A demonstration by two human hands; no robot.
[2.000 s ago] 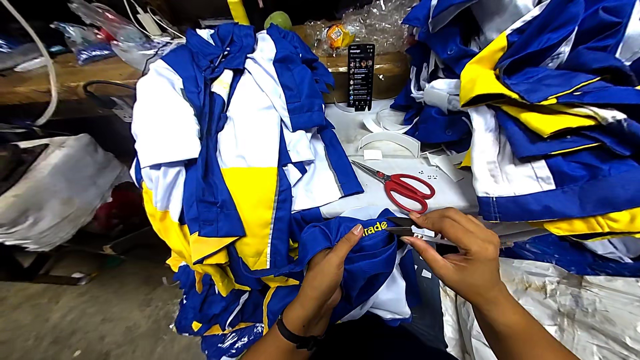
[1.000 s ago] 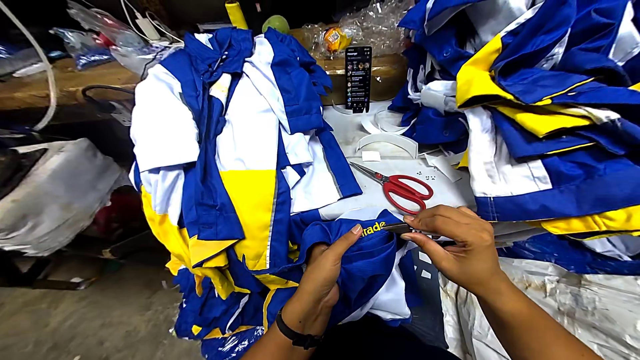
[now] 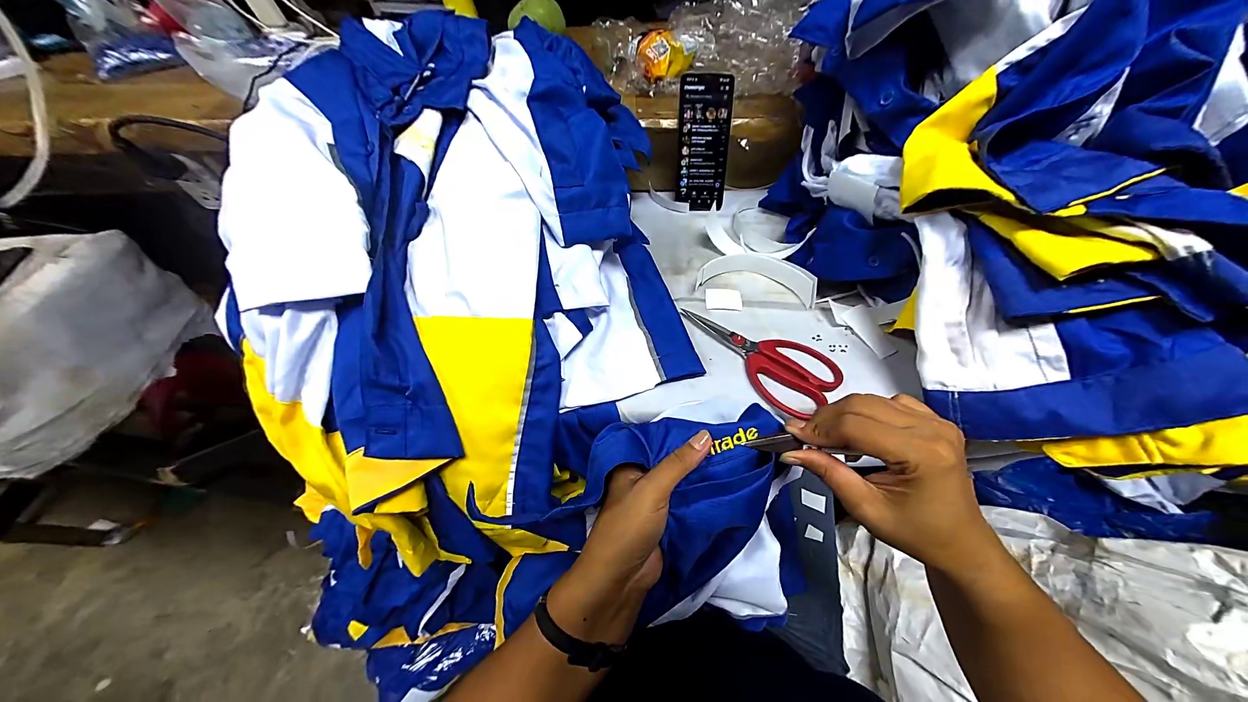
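My left hand (image 3: 634, 507) grips a blue garment (image 3: 717, 487) with yellow embroidered lettering, its thumb lying just left of the letters. Between the thumb and fingers of my right hand (image 3: 882, 463) is a small dark metal tool, perhaps thread snips (image 3: 775, 443), whose tip touches the cloth at the right end of the lettering. Most of that tool is hidden by the fingers. Scissors with red handles (image 3: 780, 370) lie just beyond, on the white work surface (image 3: 673, 400), blades pointing up and left.
Blue, white and yellow shirts (image 3: 478, 244) are heaped at the left, and a tall garment pile (image 3: 1053, 292) stands at the right. A phone (image 3: 704, 141) leans upright against a wooden beam. Curved white pieces (image 3: 756, 271) lie before it. White sacking (image 3: 1053, 595) is at lower right.
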